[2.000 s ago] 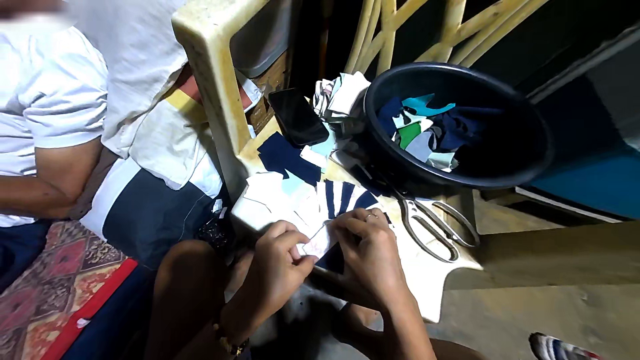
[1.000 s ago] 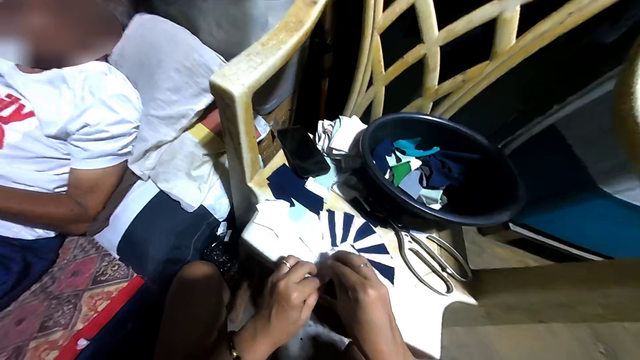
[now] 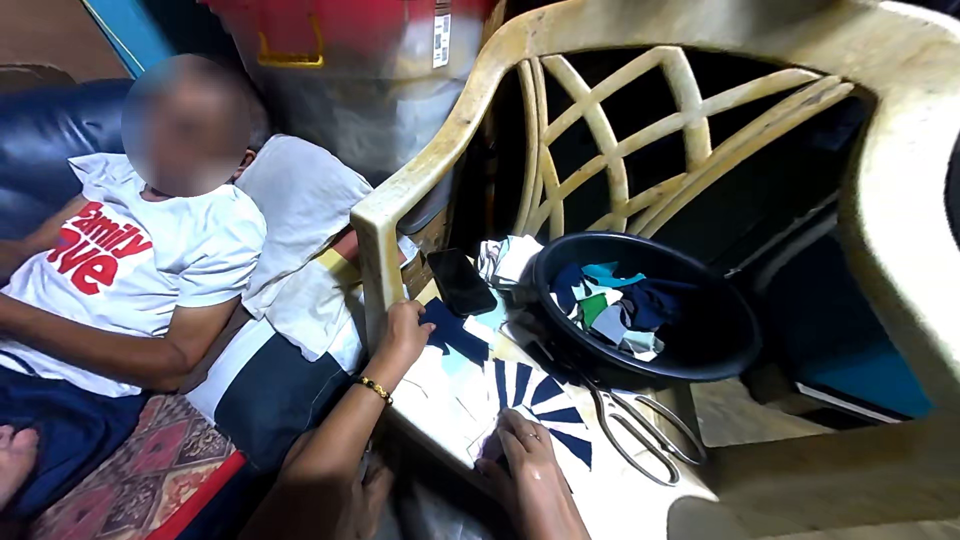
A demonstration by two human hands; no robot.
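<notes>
On the plastic chair's seat (image 3: pixel 630 499) lies a fan of navy and white fabric strips (image 3: pixel 544 401). My right hand (image 3: pixel 525 450) rests at the fan's lower left edge, its fingertips low over the fabric; whether it grips a piece cannot be told. My left hand (image 3: pixel 405 330) is at the base of the chair's armrest, touching or close to navy cloth pieces (image 3: pixel 454 334). Pale cut pieces (image 3: pixel 431 397) lie between my hands. Metal scissors (image 3: pixel 645 435) lie right of the fan, their blades partly hidden under a black basin (image 3: pixel 645 307) holding mixed fabric scraps (image 3: pixel 607 307).
A black smartphone (image 3: pixel 461 282) and folded white cloth (image 3: pixel 514 259) lie behind the pieces. The chair's armrest (image 3: pixel 420 172) and lattice back (image 3: pixel 615 142) rise around the seat. At left, a person (image 3: pixel 135 277) in a white shirt reclines beside pillows (image 3: pixel 300 195).
My left hand has moved away from my right hand, up and left to the navy pieces by the armrest. The view has shifted, showing more of the chair and the person.
</notes>
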